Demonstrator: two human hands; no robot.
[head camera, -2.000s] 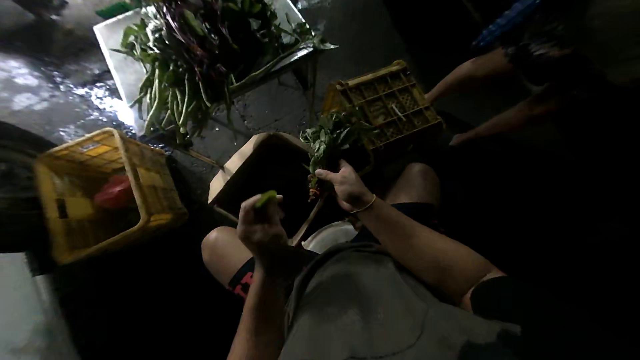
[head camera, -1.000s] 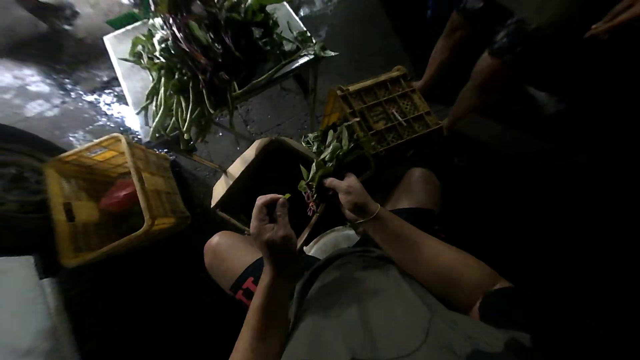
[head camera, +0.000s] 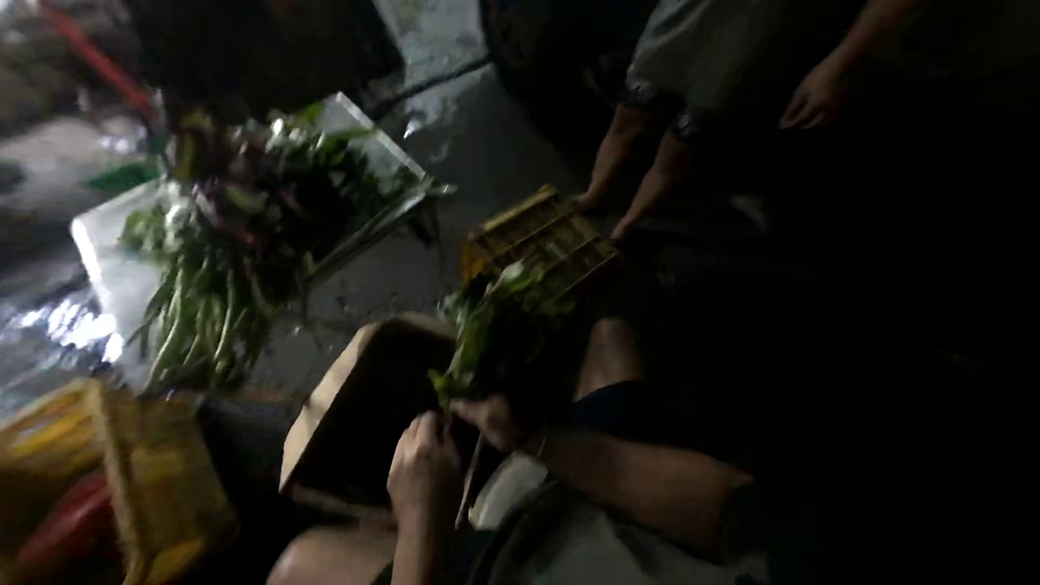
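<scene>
My right hand (head camera: 497, 421) is closed around the stem part of a bunch of leafy greens (head camera: 475, 341), whose dark leaves spread up and away from me. Beside it, my left hand (head camera: 424, 459) has its fingertips closed at the lower stem end of the same bunch; blur hides the exact grip. Both hands are over my lap, at the near side of an open cardboard box (head camera: 329, 390) with a dark inside. Long green beans or stems (head camera: 195, 325) and leafy, purplish vegetables (head camera: 268, 183) lie heaped on a white board or low table beyond the box.
A yellow plastic crate (head camera: 122, 471) with a red thing (head camera: 73, 520) in it stands at the lower left. Another yellow crate (head camera: 544, 236) is beyond the greens. Another person's legs (head camera: 650, 183) and hand (head camera: 816, 93) are at the upper right. The ground looks wet.
My left hand has come up to the stems in my right hand; two seconds ago it held a small green piece apart from them. The other person's hand now shows more fully. The view has shifted.
</scene>
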